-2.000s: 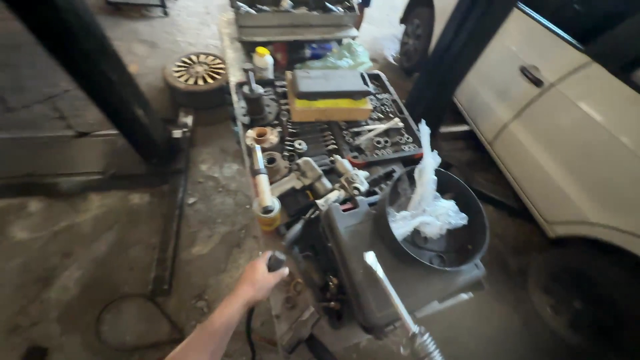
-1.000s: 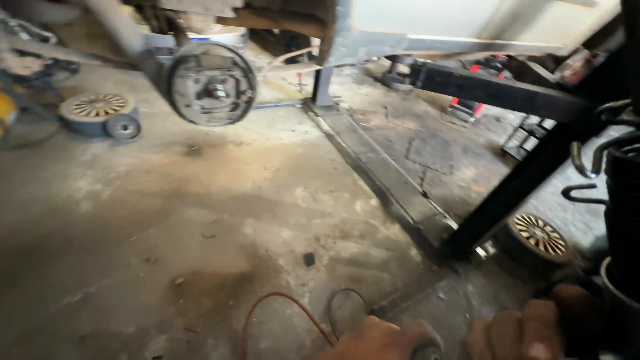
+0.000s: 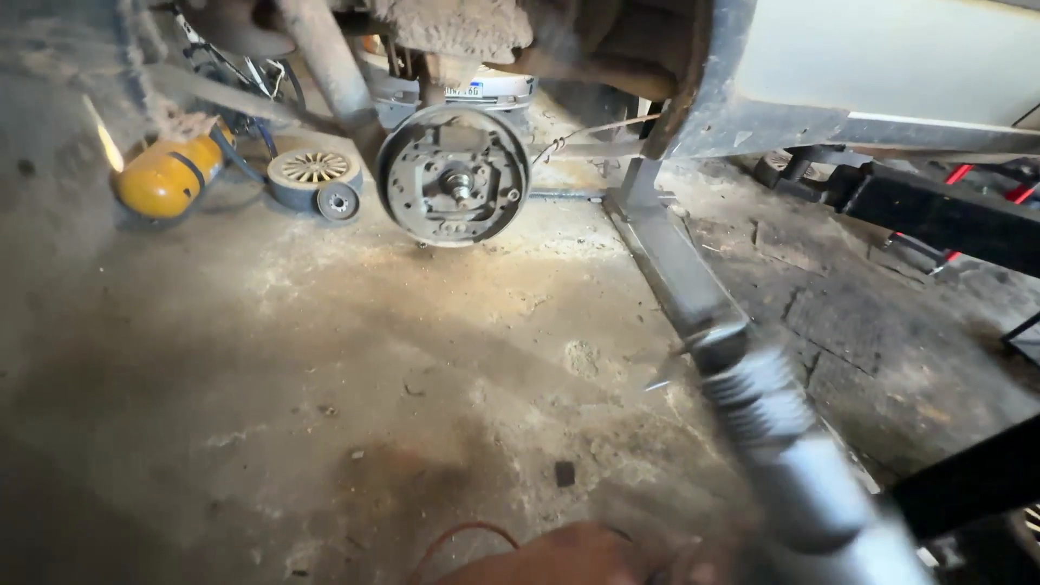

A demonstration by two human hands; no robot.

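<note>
An air hammer (image 3: 788, 455) with a coiled retainer spring and a thin chisel bit fills the lower right, blurred, its tip pointing up and left. My left hand (image 3: 569, 556) is at the bottom edge, left of the tool; blur hides its fingers and anything in them. A blurred skin-coloured patch, perhaps my right hand (image 3: 707, 561), lies against the tool's left side; its grip cannot be made out. An orange hose (image 3: 467, 532) curves beside my left hand. Farther off, a drum brake assembly (image 3: 455, 179) with shoes and hub spindle is exposed under a raised vehicle.
A lift arm (image 3: 674, 260) runs along the floor, and a black lift arm (image 3: 942, 211) reaches in from the right. A wheel (image 3: 313, 175), a brake drum (image 3: 338, 201) and a yellow tank (image 3: 166, 179) stand at the left. Another car (image 3: 504, 89) is behind.
The view has swung from the tool bench to the raised vehicle's brake. The air hammer, low in the earliest frame with its chisel up, now points toward the brake side. My left hand is lower in view.
</note>
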